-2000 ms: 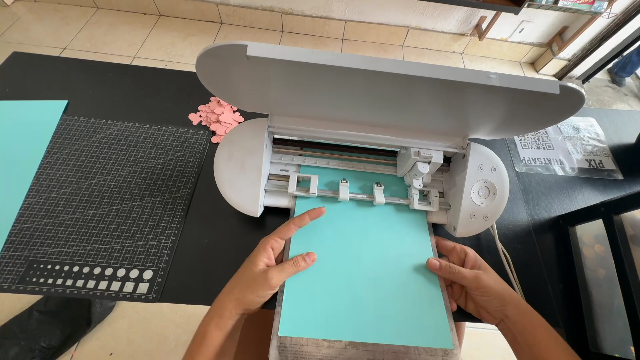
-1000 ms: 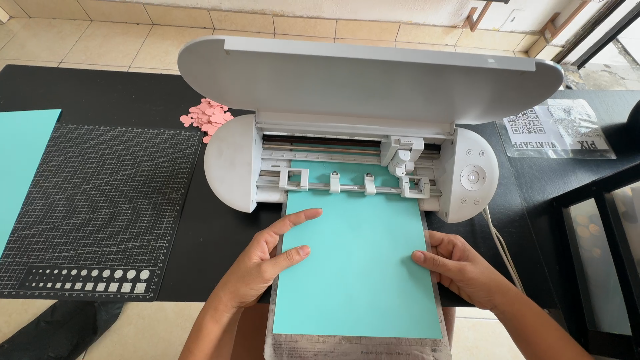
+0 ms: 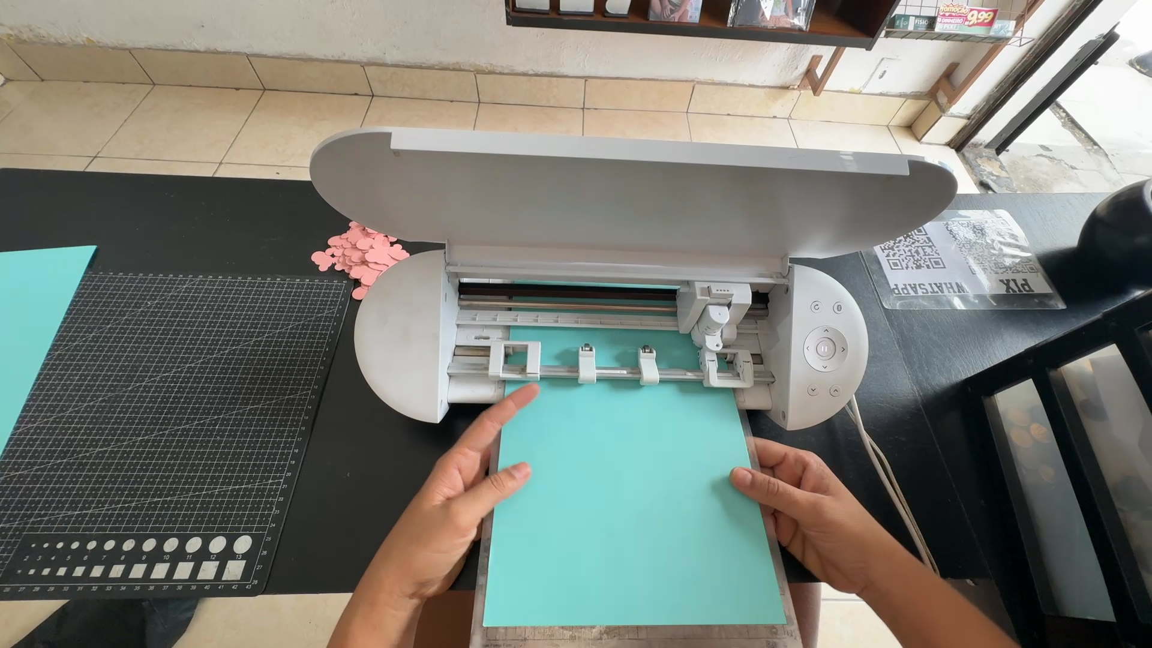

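Note:
A turquoise sheet of paper (image 3: 634, 522) lies on a worn cutting mat (image 3: 630, 637), its far end under the rollers of a white electronic cutting machine (image 3: 400, 337) with its lid raised. My left hand (image 3: 454, 495) is at the left edge of mat and sheet, thumb on top and index finger reaching toward the rollers; its other fingers are partly hidden. At the right edge, my right hand (image 3: 805, 504) grips the mat and sheet, with the thumb above and fingers at the side and below. The machine's carriage (image 3: 714, 315) stands at the right of its rail.
A black gridded cutting mat (image 3: 171, 423) and another turquoise sheet (image 3: 36, 324) lie left. Pink paper cutouts (image 3: 362, 256) are piled behind the machine's left end. On the right are a plastic sleeve with printed codes (image 3: 967, 261), white cables (image 3: 886, 477) and a black-framed case (image 3: 1062, 495).
The view has shifted somewhat. Both hands stay at the sides of the sheet, and the carriage remains at the right; nothing else has plainly changed.

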